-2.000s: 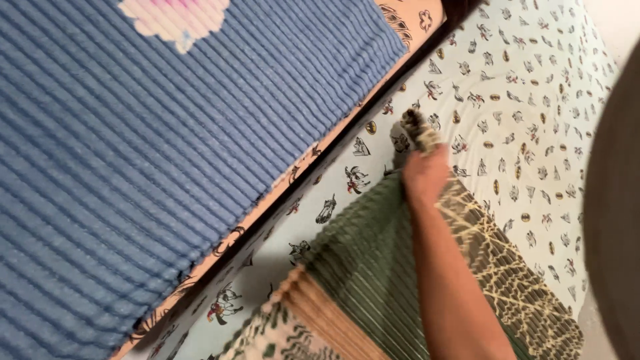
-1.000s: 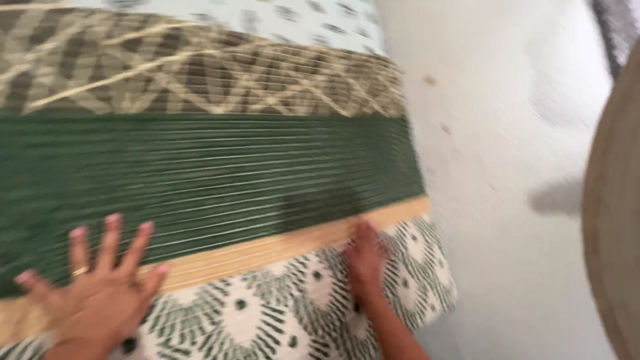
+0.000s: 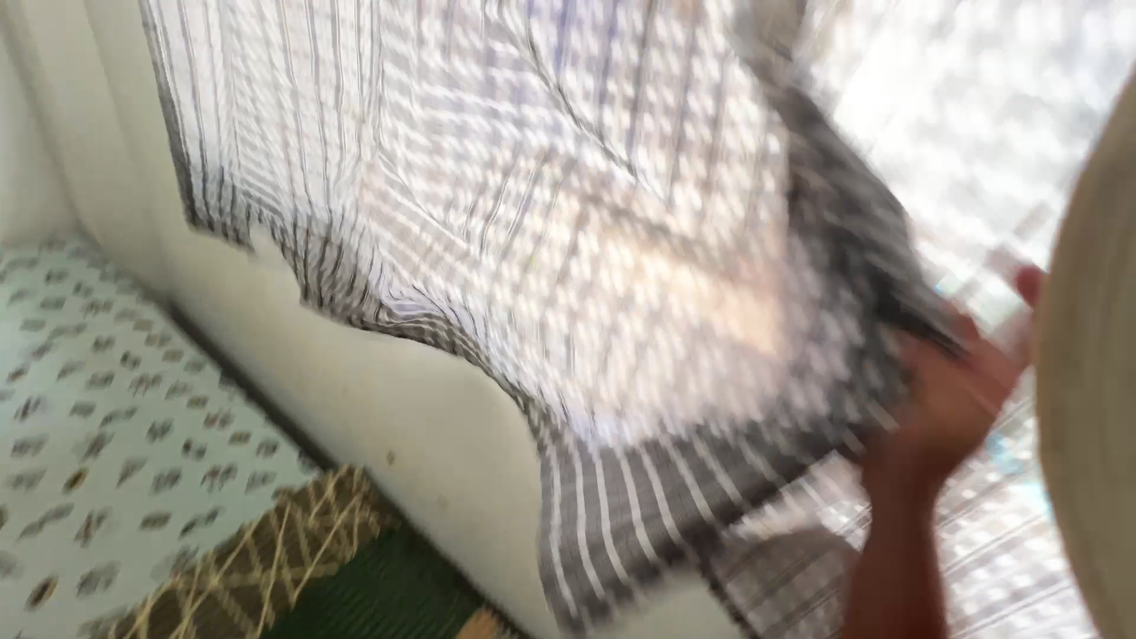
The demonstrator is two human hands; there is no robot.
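Note:
A sheer striped curtain [image 3: 497, 231] with a dark striped border spreads across the upper middle of the view. At the right, my right hand [image 3: 945, 399] holds the curtain by its dark side edge, near a lower corner; the fingers are blurred and partly hidden by cloth. The curtain's lower edge hangs wavy in front of a pale wall [image 3: 426, 435]. My left hand is out of view.
Below left lies a light printed sheet [image 3: 115, 426], with a brown patterned cloth band [image 3: 257, 550] and green ribbed cloth [image 3: 382, 586] beside the wall. A large beige curved edge [image 3: 1087, 382] blocks the far right. Bright light comes through behind the curtain.
The view has swung from the bedding to the curtain. Both hands were on the patterned cloth a second ago; now my right hand is on the curtain and my left has left the view.

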